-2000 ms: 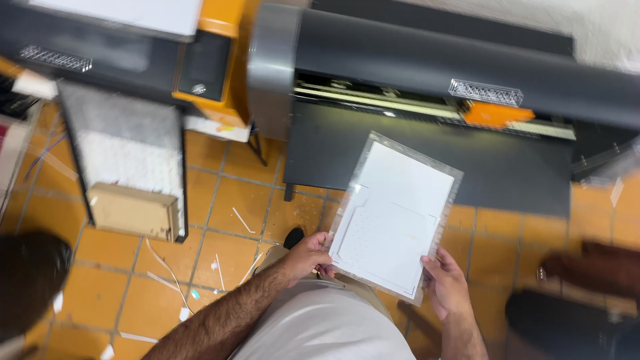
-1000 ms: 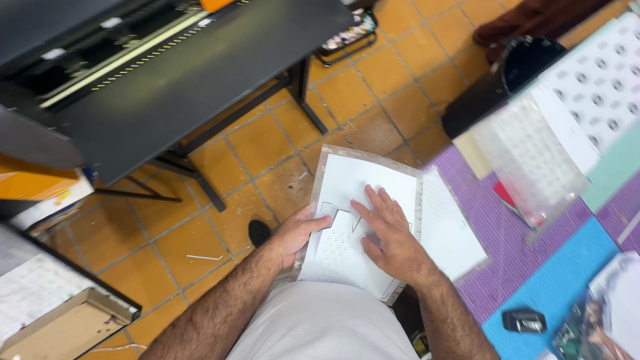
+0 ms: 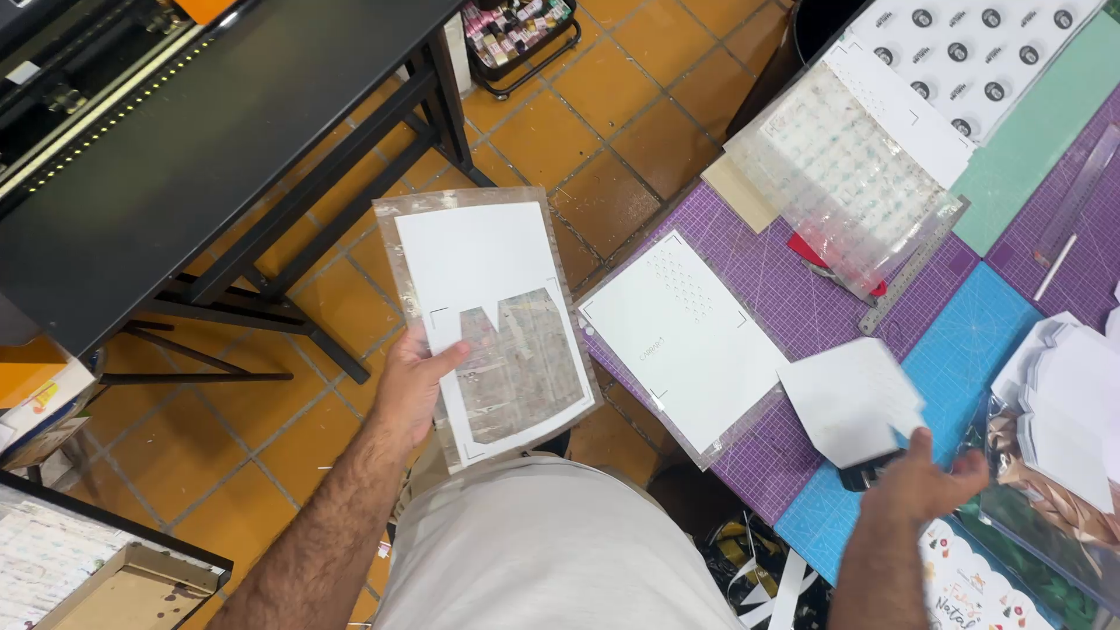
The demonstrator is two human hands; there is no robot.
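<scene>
My left hand [image 3: 420, 376] grips the left edge of a transparent cutting mat [image 3: 534, 350], which bears a white sheet [image 3: 477, 249] with a shaped opening cut through its lower half. Between the thumb and fingers of my right hand [image 3: 923, 486] is the corner of a white cut-out paper piece [image 3: 844, 398], held over the mats on the table. A second transparent mat with a white sheet [image 3: 687, 341], marked with corner lines and small perforations, lies on the purple cutting mat [image 3: 770, 486]. Part of a black object [image 3: 866, 471] shows under the cut-out piece.
A large cutting plotter [image 3: 219, 114] on a black stand is at the left. At the right are a metal ruler [image 3: 914, 267], a red-handled tool [image 3: 805, 251], another film-covered sheet [image 3: 862, 166], a blue cutting mat [image 3: 941, 385] and stacked white cut-outs [image 3: 1063, 407]. A cardboard tray [image 3: 140, 586] sits lower left.
My right hand has moved off the held sheet to the right with the cut-out piece, leaving an opening in the sheet. My left hand still holds the mat. The view has turned toward the table.
</scene>
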